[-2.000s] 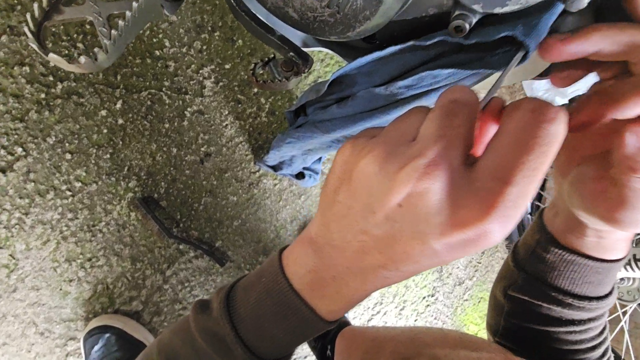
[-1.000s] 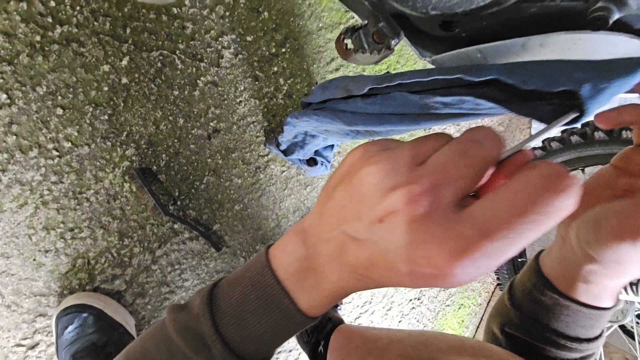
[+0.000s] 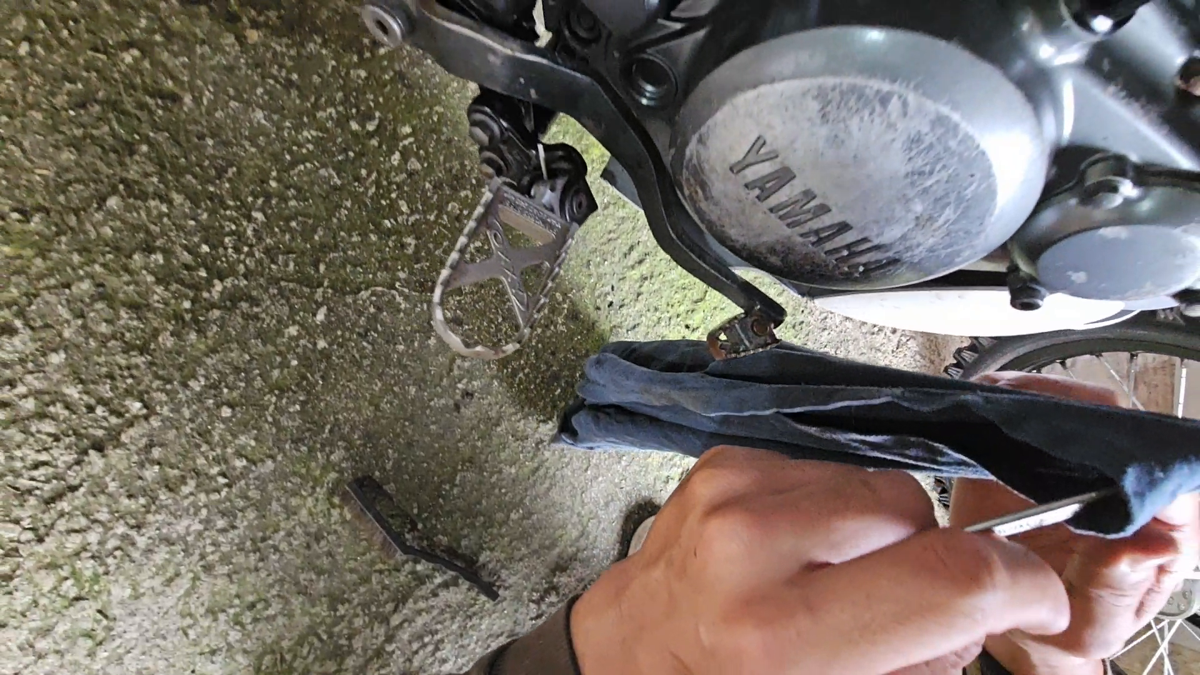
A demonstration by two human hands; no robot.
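Observation:
My left hand [image 3: 787, 572] is closed around a slim metal-shafted tool [image 3: 1036, 516]; its handle is hidden in my fingers. The tip of the shaft reaches a fold near the right end of a dark blue cloth [image 3: 750, 403]. Behind and below that end, my right hand [image 3: 1116, 581] holds the cloth, its fingers partly covered by it. The cloth stretches leftward above my left hand, its far end bunched, just under the tip of a motorcycle's foot lever [image 3: 745, 333].
A Yamaha engine cover [image 3: 844, 178] fills the upper right. A toothed metal footpeg [image 3: 506, 272] juts out left of it. A spoked wheel [image 3: 1116, 361] is at the right. A bent black strip [image 3: 422, 553] lies on the rough concrete floor [image 3: 234, 328].
The view has shifted, bringing the engine cover and footpeg into sight. The tool stays in my left hand, its tip at the cloth. The red handle seen earlier is now hidden.

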